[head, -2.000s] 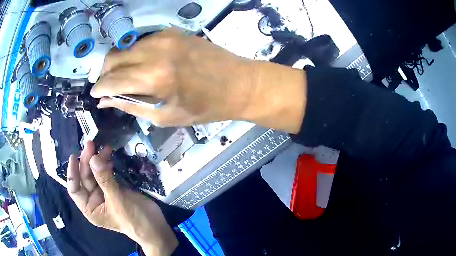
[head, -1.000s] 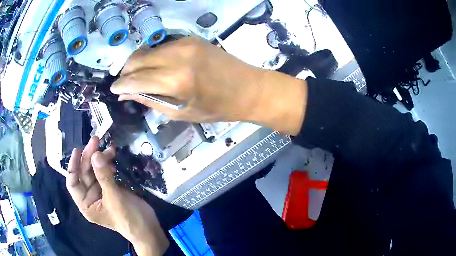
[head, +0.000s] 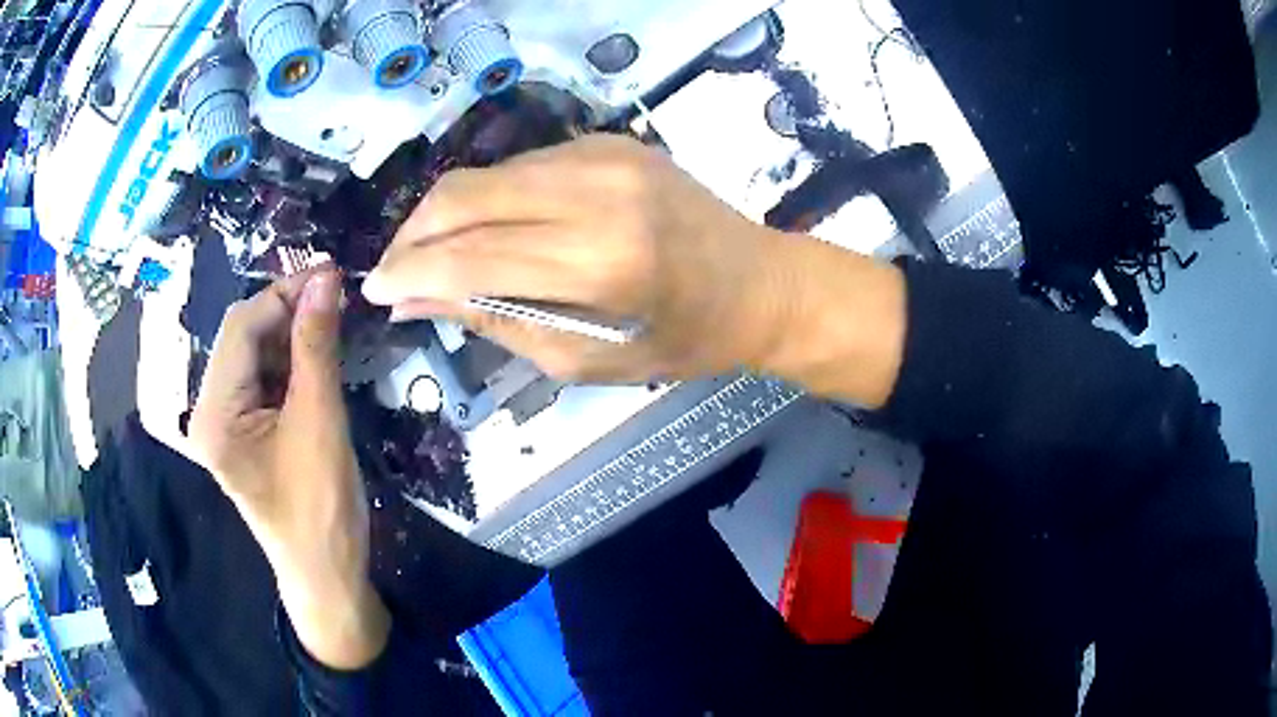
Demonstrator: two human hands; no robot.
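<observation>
My right hand (head: 602, 252) is closed on slim silver tweezers (head: 553, 319), whose rear end sticks out below the knuckles. Its fingertips are over the sewing machine's dark, lint-covered cavity, and the tweezer tips are hidden. My left hand (head: 287, 420) is just left of it, palm partly up, with thumb and index finger pinched together at the slotted presser foot (head: 301, 258). Any thread between those fingertips is too fine to see. The foot is partly covered by the left fingers. The needles cannot be made out.
Grey tension dials (head: 287, 49) with blue rings stand above the hands. Purplish lint (head: 427, 455) lies right of my left wrist. A ruler-marked white edge (head: 658, 455) runs nearest my lap. Black fabric (head: 1092, 84) lies at right. A red object (head: 826, 567) is below.
My left hand has risen to the presser foot, and its spread fingers have closed into a pinch. My right hand, still with the tweezers, and the machine appear shifted right in the view.
</observation>
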